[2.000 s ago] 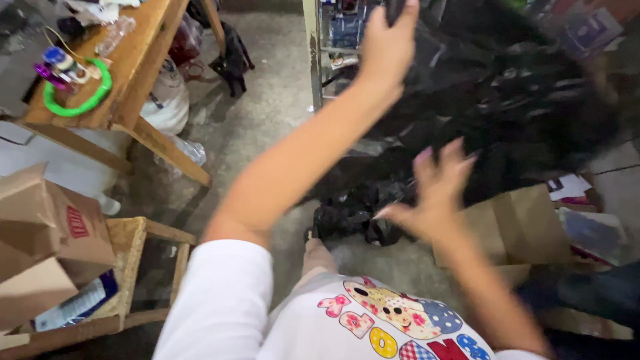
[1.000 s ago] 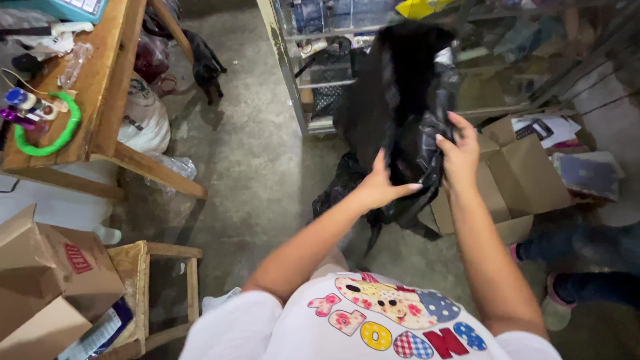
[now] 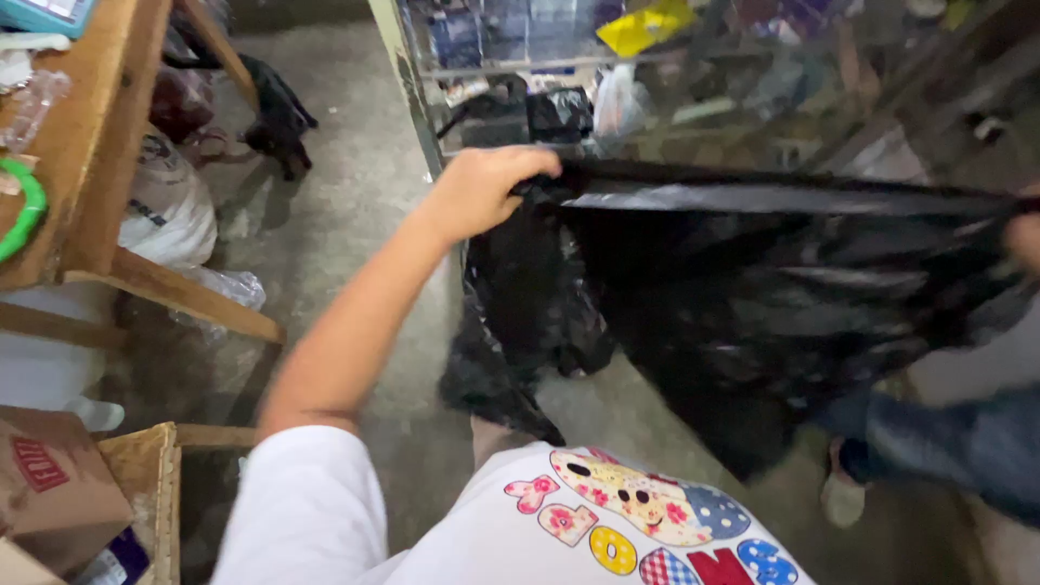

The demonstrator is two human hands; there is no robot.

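Note:
A large black plastic bag [image 3: 731, 284] is stretched sideways in front of me, its upper edge pulled nearly straight. My left hand [image 3: 496, 187] grips the left end of that edge with closed fingers. At the right border of the view, my right hand [image 3: 1025, 236] is blurred and partly cut off, holding the other end. The bag hangs in loose folds below my left hand and drops to a point lower down toward the right.
A glass display case [image 3: 422, 106] with stocked shelves stands ahead. At left are a wooden table [image 3: 97, 122], a black cat [image 3: 280, 118], a white sack [image 3: 166, 203] and a cardboard box [image 3: 61, 487]. Another person's jeans-clad leg [image 3: 934, 443] is at lower right.
The black bag was bunched between my hands a second ago and is now spread wide. My hands have moved far apart, the right one out to the view's edge. The person's leg has come closer.

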